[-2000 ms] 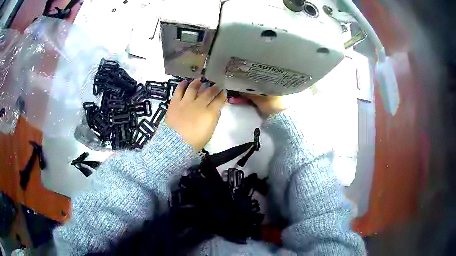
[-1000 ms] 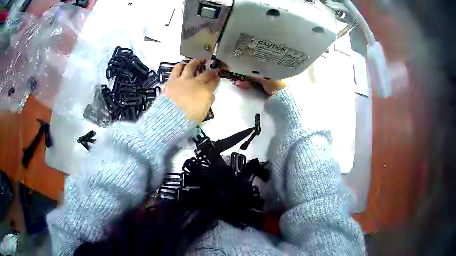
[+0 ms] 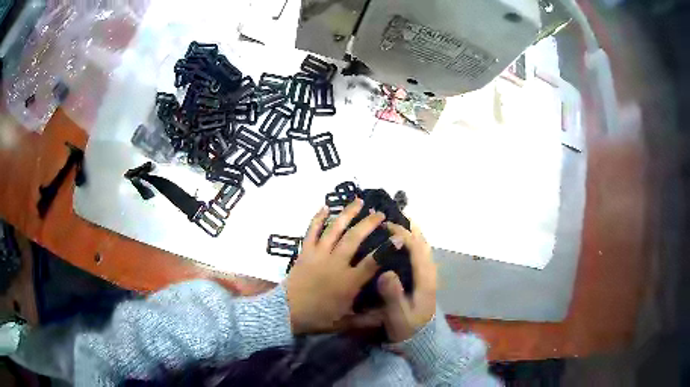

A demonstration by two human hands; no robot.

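Note:
My left hand (image 3: pixel 333 276) and my right hand (image 3: pixel 408 283) are together near the table's front edge, gathered around a bunch of black strap assemblies (image 3: pixel 386 261). Black frames show at the bunch's upper left. My left hand lies over its left side with fingers spread; my right hand closes around its right side. Part of the bunch and both palms are hidden. A heap of black slide buckles (image 3: pixel 212 106) lies left of the machine. One strap assembly (image 3: pixel 174 195) lies below the heap, with a frame at its lower end.
The off-white sewing machine head (image 3: pixel 446 45) is at the top, with red marking (image 3: pixel 390 104) under it. A clear plastic bag (image 3: pixel 64 68) is at the upper left. A black strap piece (image 3: pixel 62 180) lies on the orange table rim (image 3: pixel 113 257). One loose frame (image 3: pixel 284 244) lies left of my hands.
Both hands have come back from under the machine head to the strap bunch near the front edge. The bunch is gathered between them. The buckles beside the machine are uncovered.

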